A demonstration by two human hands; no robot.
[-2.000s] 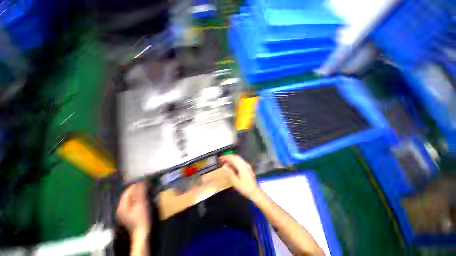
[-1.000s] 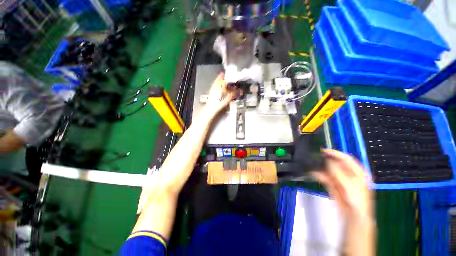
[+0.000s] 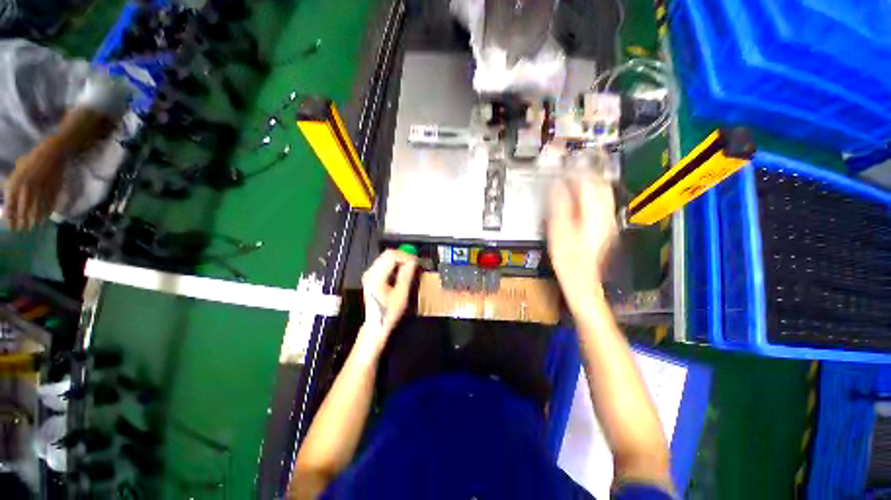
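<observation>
My left hand [image 3: 388, 283] is at the left green button [image 3: 407, 250] on the machine's front panel, fingers bent, with nothing seen in it. My right hand [image 3: 581, 215] is blurred over the right side of the silver base plate [image 3: 445, 200], right of the slotted metal bar [image 3: 493, 195]; whether it holds anything cannot be told. The fixture [image 3: 508, 119] with small dark and metal blocks sits under the machine head, wrapped in clear plastic [image 3: 518, 68]. The red emergency stop [image 3: 489, 257] is between my hands. The cardboard piece [image 3: 488, 299] hangs below it.
Yellow-black bars, left [image 3: 337, 154] and right [image 3: 687, 178], flank the plate. A looped clear hose [image 3: 650, 73] is behind right. A blue bin [image 3: 760, 283] holds a black parts tray [image 3: 830, 259]. Left are a green belt [image 3: 225, 220], dark corded pieces, a white strip [image 3: 195, 286] and another person's arm [image 3: 59, 161].
My left hand has moved from the fixture back to the left green button. My right hand has moved from beside the parts bin to over the plate. The view has shifted.
</observation>
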